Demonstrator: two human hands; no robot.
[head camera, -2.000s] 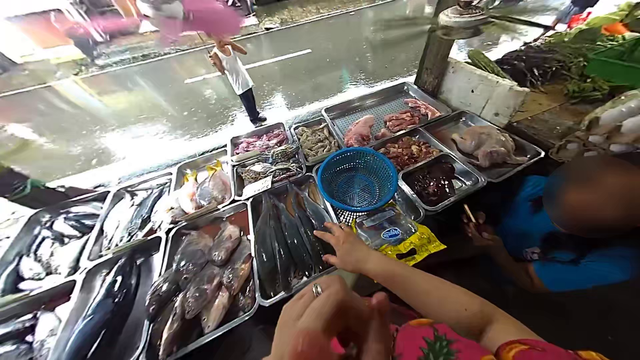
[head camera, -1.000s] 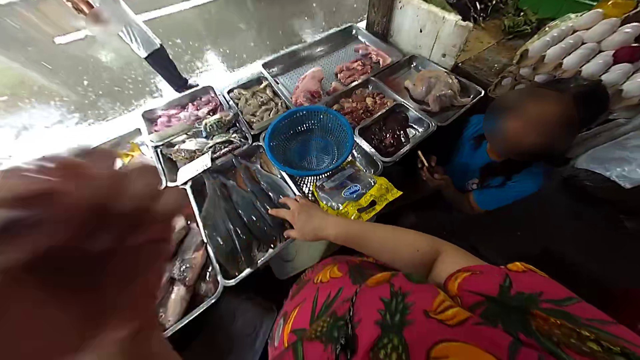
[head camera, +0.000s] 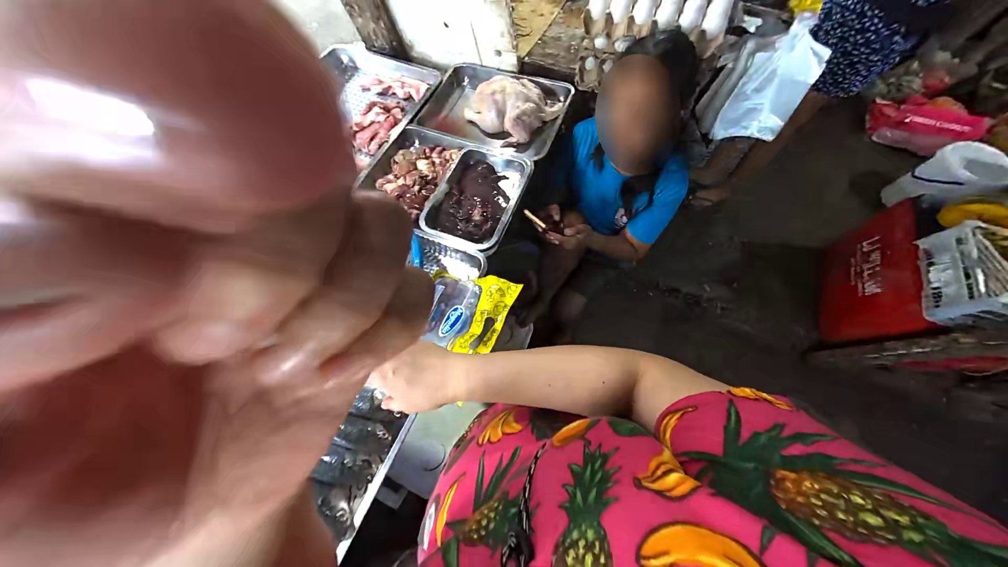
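Note:
My left hand (head camera: 260, 299) looms large and blurred very close to the camera, its fingers curled; whether it holds anything cannot be told. Behind it, my right hand (head camera: 417, 378) reaches over the fish tray (head camera: 376, 480), its fingers partly hidden. Just above the right hand lies a clear plastic pack (head camera: 453, 311) beside yellow printed packaging (head camera: 494, 303). Farther up are metal trays with dark liver-like meat (head camera: 475, 203), giblet-like pieces (head camera: 416, 177), a whole plucked chicken (head camera: 513, 109) and cut raw meat (head camera: 376, 126). Most of the fish tray is hidden.
A person in a blue shirt (head camera: 622, 185) sits beside the trays, holding a small stick-like thing. Egg trays (head camera: 594, 75) stand behind. To the right are another person's legs, a white plastic bag (head camera: 768, 83), a red crate (head camera: 862, 272) and a light-coloured basket (head camera: 965, 272).
The view has swung right. My left hand has come up close to the camera, now covering where the blue basket would show. My right hand, earlier spread at the fish tray, is now partly covered.

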